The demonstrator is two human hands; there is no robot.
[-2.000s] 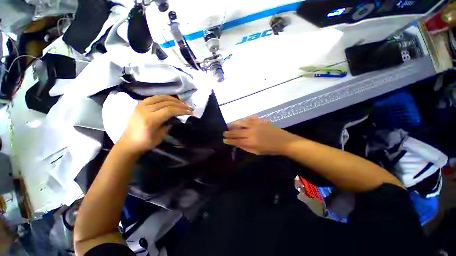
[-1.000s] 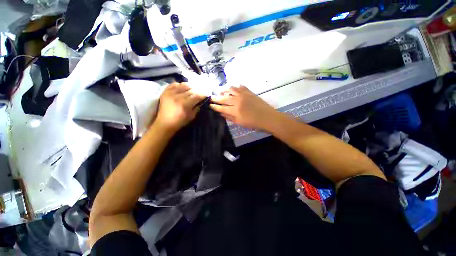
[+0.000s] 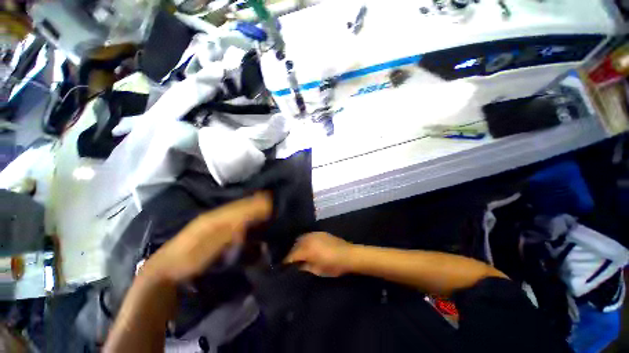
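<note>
A black garment panel point(image 3: 293, 179) lies over the table's front edge below the needle area and hangs towards my lap. My left hand point(image 3: 210, 238) is blurred, low over the black cloth at the left; its fingertips are hard to make out, so its grip cannot be told. My right hand point(image 3: 321, 254) is below the table edge, its fingertips closed on black cloth near my lap. White-grey panels point(image 3: 231, 152) with black strips are heaped left of the needle. The presser foot point(image 3: 325, 123) is blurred, with neither hand at it.
The white sewing machine point(image 3: 372, 58) has a blue stripe and a dark control panel point(image 3: 510, 58). A flat black rectangle point(image 3: 521, 115) and yellow-green and blue snips point(image 3: 458, 132) lie at the right. A grey ruler strip point(image 3: 414, 183) runs along the front edge. White, black and blue pieces point(image 3: 586, 258) are heaped lower right.
Both hands have moved from the presser foot down towards my lap, the left one also leftward. The black cloth lies spread below the needle. The camera view has tilted up.
</note>
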